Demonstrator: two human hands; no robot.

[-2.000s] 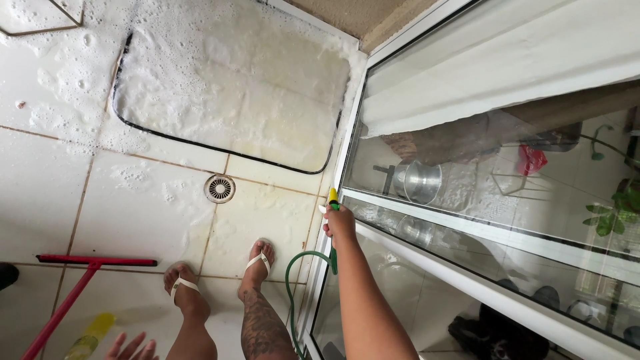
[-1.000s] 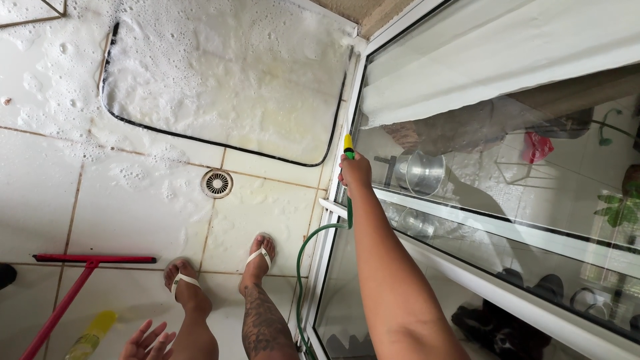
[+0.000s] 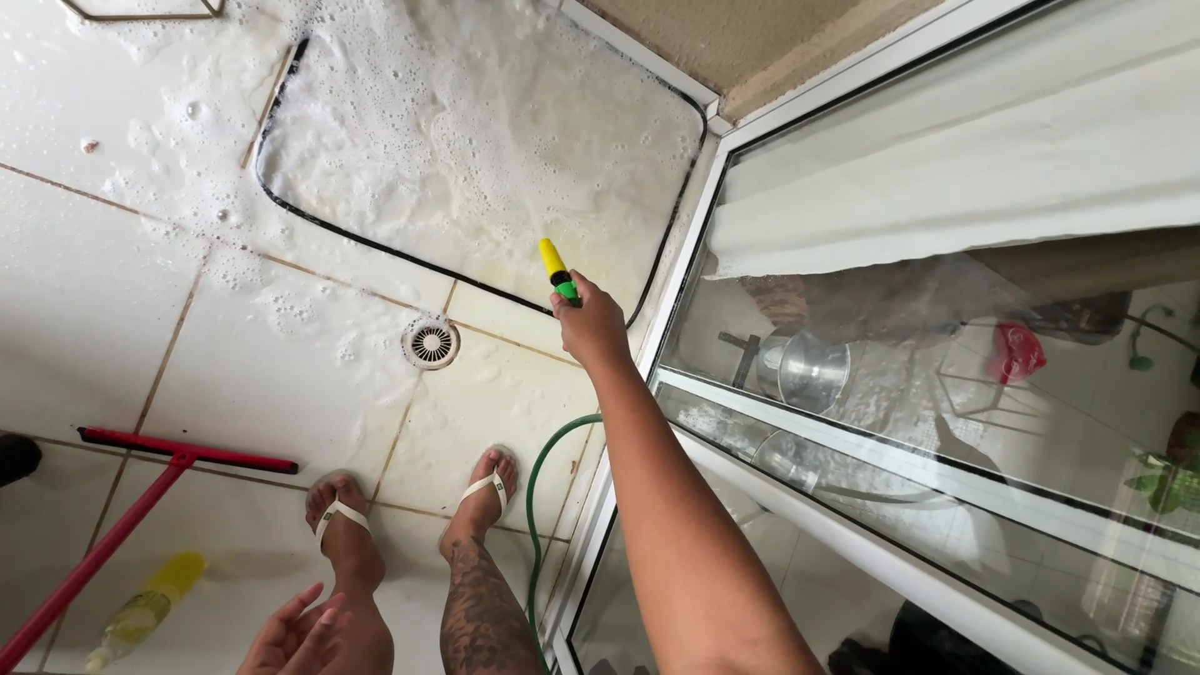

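My right hand [image 3: 592,317] is closed around a yellow and green hose nozzle [image 3: 555,262], which points up and to the left over a soapy rectangle on the floor edged by a black rubber strip [image 3: 375,242]. A faint spray leaves its tip into white foam [image 3: 394,122]. The green garden hose [image 3: 532,497] curves down beside my forearm. At the bottom, my left hand [image 3: 298,637] holds nothing, fingers apart, near my left leg.
A round floor drain [image 3: 432,344] lies below the strip. A red squeegee [image 3: 187,455] and a bottle with yellow liquid [image 3: 148,609] lie at lower left. A white-framed glass door [image 3: 689,244] runs along the right. A metal frame [image 3: 145,13] stands at the top left.
My right hand and the nozzle have moved left, away from the door frame and over the black strip. Foam inside the strip has shifted.
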